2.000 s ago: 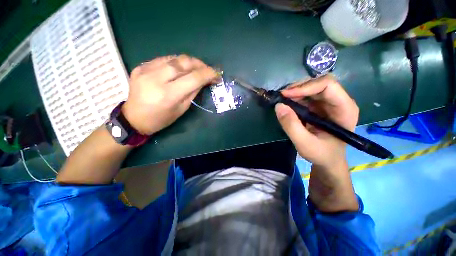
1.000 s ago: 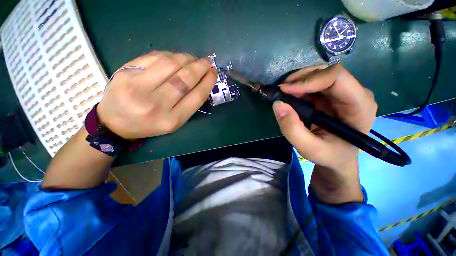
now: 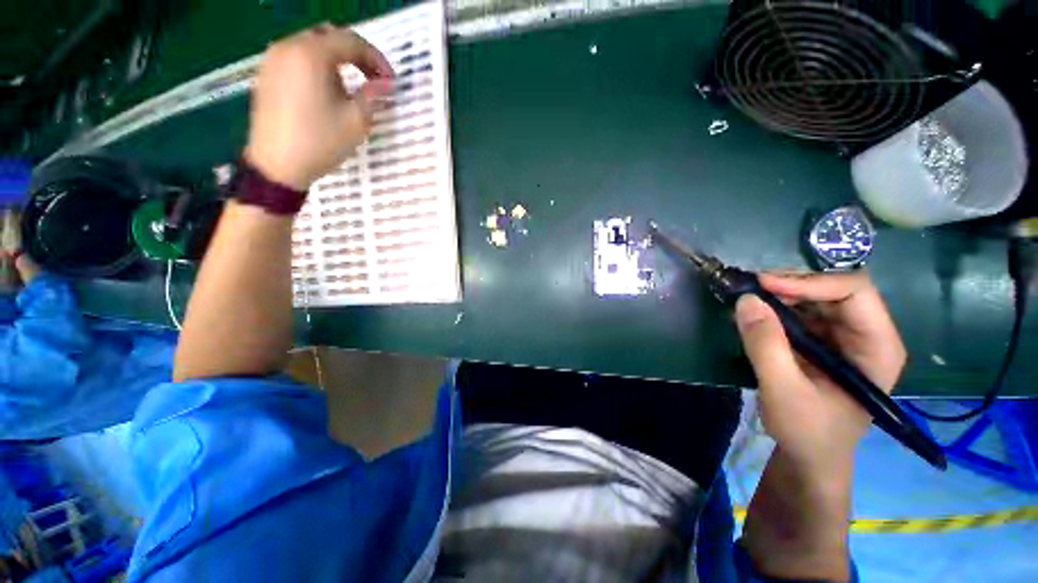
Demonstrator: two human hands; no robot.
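Note:
My right hand [image 3: 825, 353] holds the black soldering iron [image 3: 837, 370] like a pen. Its thin tip points left, just beside the small white-silver circuit board [image 3: 616, 260] lying on the dark green bench mat. My left hand [image 3: 313, 108], slightly blurred, is raised over the upper left part of the white component sheet [image 3: 398, 251], with thumb and fingertips close together. Whether something small is pinched there cannot be told. A few gold-yellow components [image 3: 501, 224] lie between the sheet and the board.
A wristwatch [image 3: 841, 237] lies right of the board. Beyond it stand a white tub [image 3: 990, 159] with silvery shavings and a round wire-grille fan [image 3: 808, 68]. At left are a green spool [image 3: 157, 231] in a dark holder and another person's blue sleeve [image 3: 68, 353]. A black cord hangs at right.
My left hand has left the board and moved up and left over the sheet, uncovering the gold-yellow components. My right hand still holds the iron by the board. The view has shifted left.

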